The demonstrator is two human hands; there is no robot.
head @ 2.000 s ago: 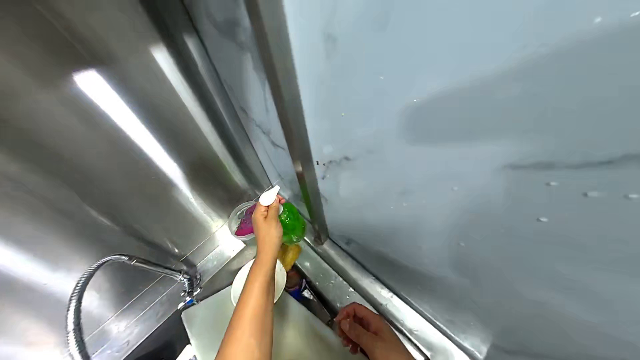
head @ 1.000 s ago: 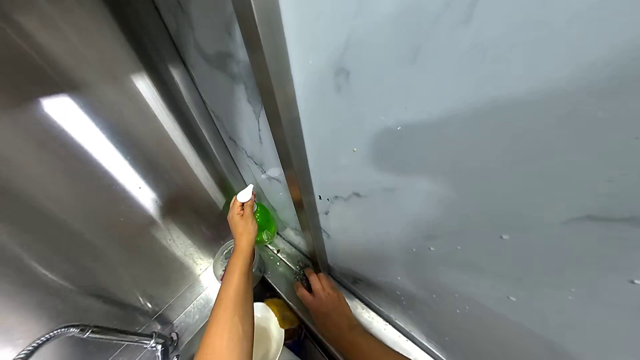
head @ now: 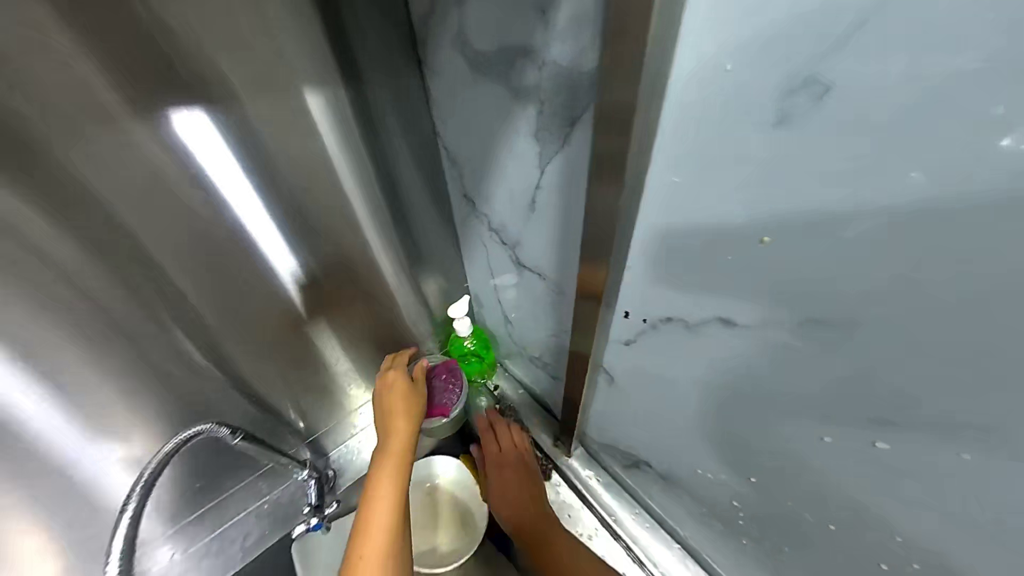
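My left hand [head: 402, 400] grips the rim of a small round container [head: 442, 426] that holds a purple sponge or cloth [head: 443, 389]. Right behind it, in the corner, stands a pump bottle of green liquid soap [head: 473, 352] with a white pump top. My right hand [head: 506, 456] rests with fingers spread on the ledge, by a dark, rough clump [head: 544, 462], perhaps a scouring pad; whether it touches the clump I cannot tell. A white bowl [head: 448, 512] lies between my forearms, with a bit of something yellow at its edge.
A chrome faucet [head: 314, 488] with a flexible metal hose rises at the lower left. Steel sheeting [head: 240, 320] covers the left wall. A marbled panel [head: 800, 320] with drops on it is at the right, edged by a metal strip [head: 600, 240].
My left hand has let go of the soap bottle's pump, which it held in both earlier frames, and now grips the container. My right hand has moved in along the ledge.
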